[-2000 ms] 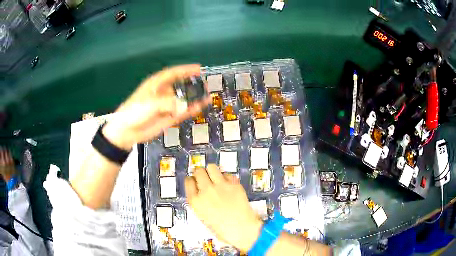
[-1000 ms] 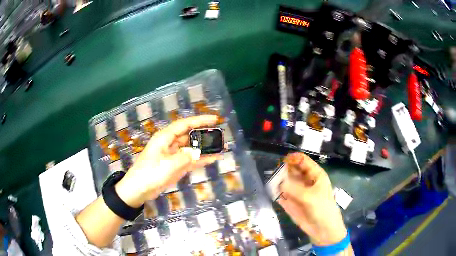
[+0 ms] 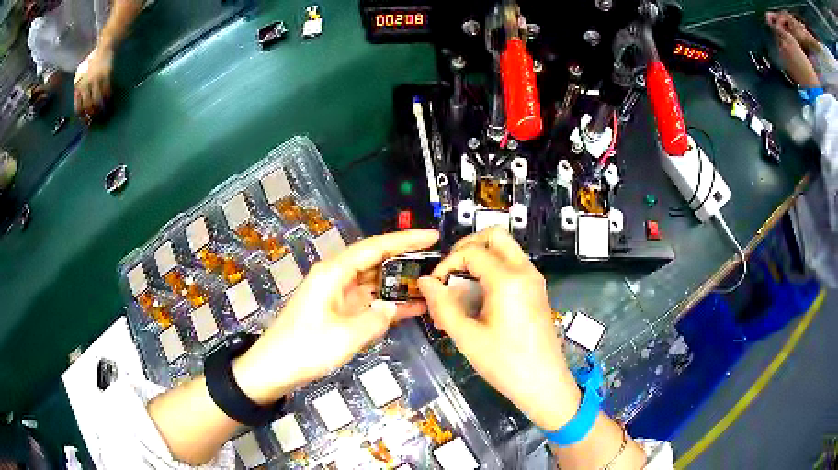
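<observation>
My left hand (image 3: 335, 298), with a black wristband, holds a small dark watch housing (image 3: 401, 278) with a shiny metallic rim between thumb and fingers. My right hand (image 3: 496, 317), with a blue wristband, has its fingertips at the housing's right side and holds a display module (image 3: 464, 296), mostly hidden by the fingers. An orange-brown bit shows at the housing by the right fingertips. The clear blister tray (image 3: 317, 163) with display modules lies to the left and below my hands.
The black fixture with red toggle handles (image 3: 521, 90) stands just beyond my hands, its two nests (image 3: 591, 235) holding modules. A loose module (image 3: 584, 330) lies right of my right hand. A white power strip (image 3: 696, 174) is at right. Other people's hands (image 3: 93, 84) show at upper left and upper right.
The view has swung right towards the fixture. My right hand has come from the tray, then from beside it, to the housing. My left hand still holds the housing.
</observation>
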